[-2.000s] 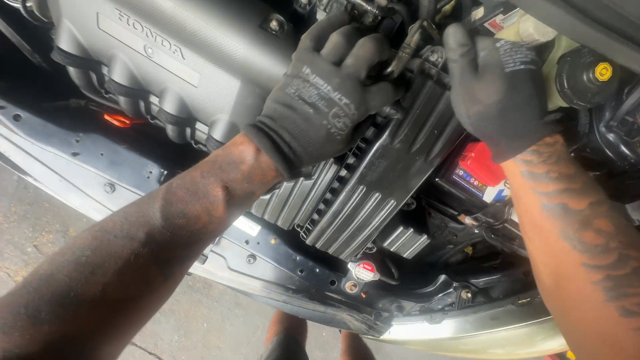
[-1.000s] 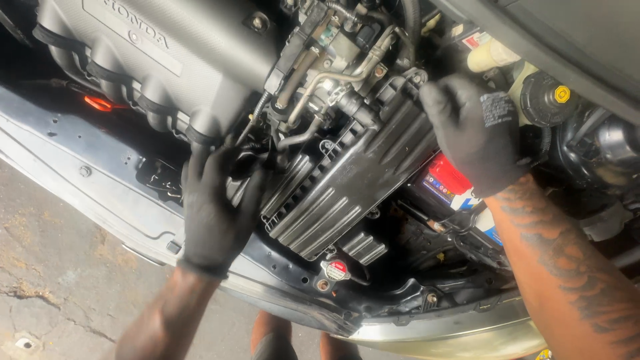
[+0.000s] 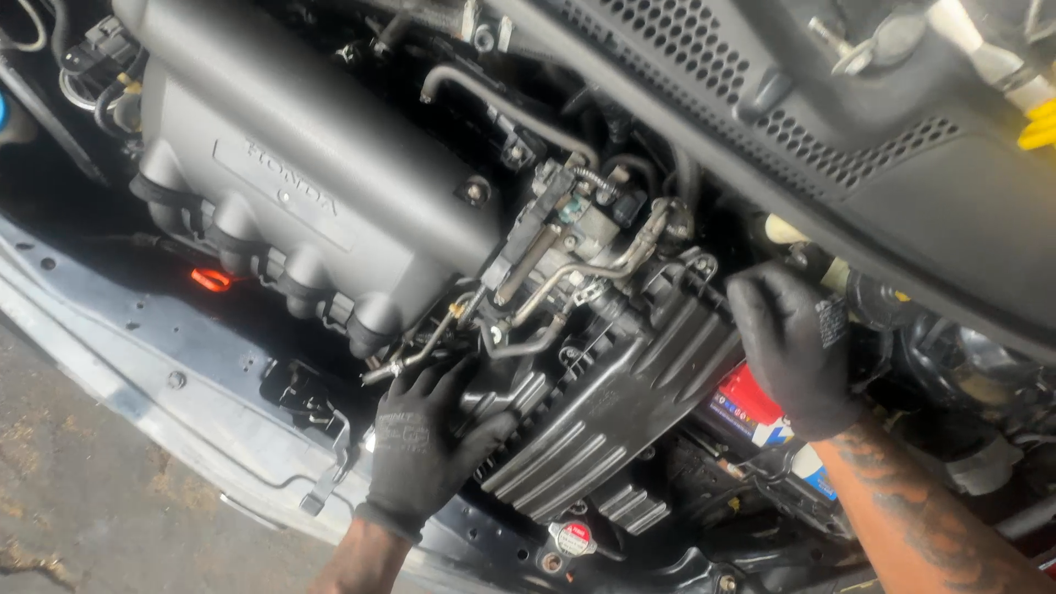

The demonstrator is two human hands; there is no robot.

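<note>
Both hands wear dark work gloves. My left hand [image 3: 421, 454] lies with its fingers spread at the left side of the ribbed black plastic air filter housing [image 3: 610, 404], its thumb at the housing's edge. Its fingertips are beside a thin metal pipe [image 3: 425, 351]. At the housing's upper right end is my right hand [image 3: 788, 351], fingers bent; whether it grips the edge is hard to tell. Metal pipes and fittings [image 3: 577, 247] of the engine show between the housing and the grey Honda engine cover [image 3: 313, 181].
A battery with a red cover [image 3: 747, 396] sits under my right wrist. The radiator cap [image 3: 573, 536] is near the front body panel [image 3: 206, 396]. An orange dipstick loop [image 3: 211, 279] stands beside the engine cover. The perforated cowl [image 3: 808, 140] borders the upper right.
My left hand has moved from over the upper end of the housing down to its left side, uncovering the pipes and fittings. My right hand stays near the housing's upper right end.
</note>
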